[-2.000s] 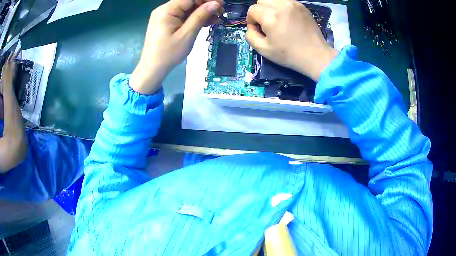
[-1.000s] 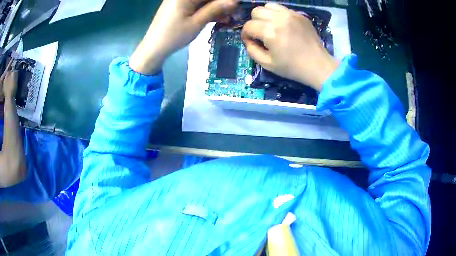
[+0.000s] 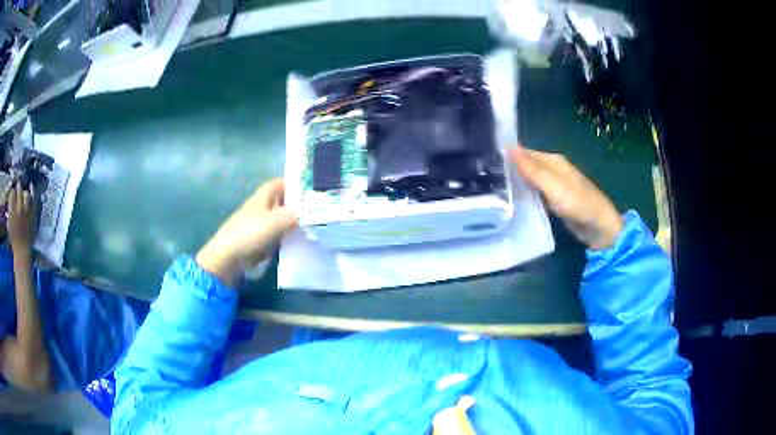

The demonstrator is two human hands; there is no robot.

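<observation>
The open device unit [image 3: 408, 225] stands on a white backing sheet [image 3: 340, 276], slightly turned, its white front facing me. Inside it the green circuit board [image 3: 353, 140] with a dark square chip is at the left, and a large black module [image 3: 417, 140] is at the right. A wire harness [image 3: 340, 106] runs along the far left inner part. My left hand [image 3: 251, 225] is at the unit's left side near the front corner. My right hand [image 3: 566, 191] is at its right side, fingertips at the wall. The unit is somewhat blurred. Whether it is lifted cannot be told.
White-ended dark leads [image 3: 596, 42] and a crumpled clear plastic bag [image 3: 521, 21] lie at the far right. Small specks [image 3: 606, 115] lie right of the unit. Another person's hand [image 3: 21, 208] is at a unit on the left. Another white unit [image 3: 119, 42] is far left.
Both hands have left the inside of the unit and moved to its two sides. The view has shifted, and the whole unit now shows, tilted slightly relative to the bench edge.
</observation>
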